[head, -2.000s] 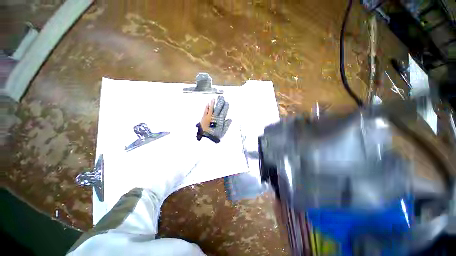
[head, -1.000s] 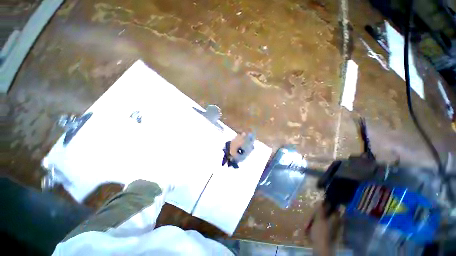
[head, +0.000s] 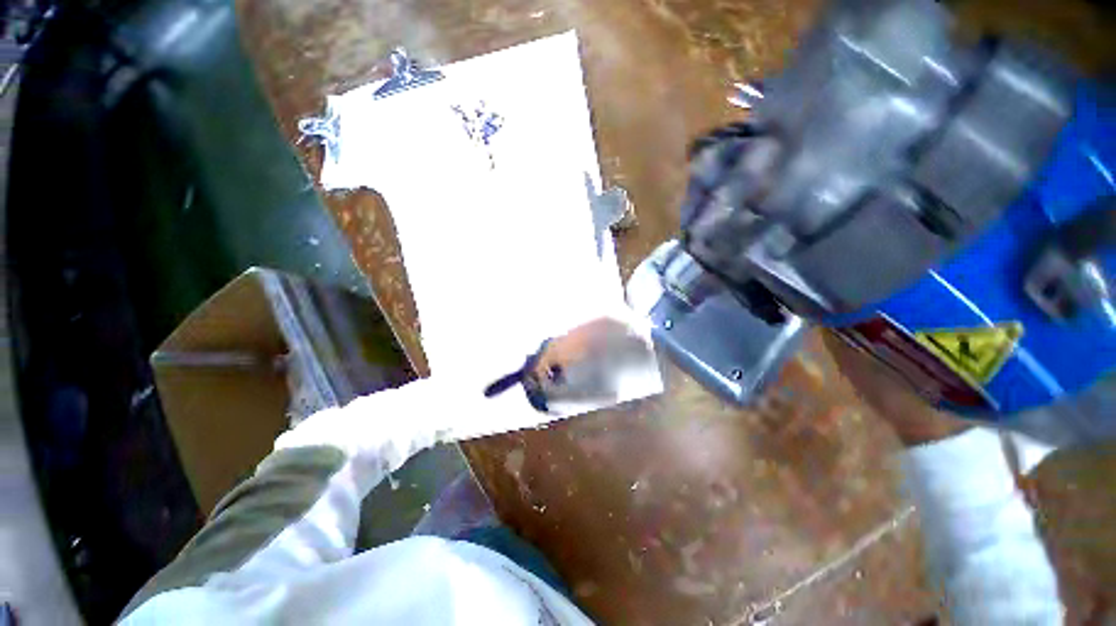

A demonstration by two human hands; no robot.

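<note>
The white fabric lay lies on the brown table. My left hand, in a mesh glove with a dark strap and an orange patch, rests flat on its near right corner. Silver clips show at the far edge, the far left corner, on top and at the right edge. The cutting machine, with silver and blue motor and yellow triangle, stands right of the lay. Its silver base plate is close beside the lay's right edge. My right hand is partly hidden behind the motor, on the machine; its fingers are not visible.
An open brown cardboard box stands on the green floor at the left, below the curved table edge. A pale line crosses the table at the lower right.
The lay now appears turned, its long side running away from me. The left hand stays on its corner. The machine looks larger and is beside the lay. The cardboard box has come into view.
</note>
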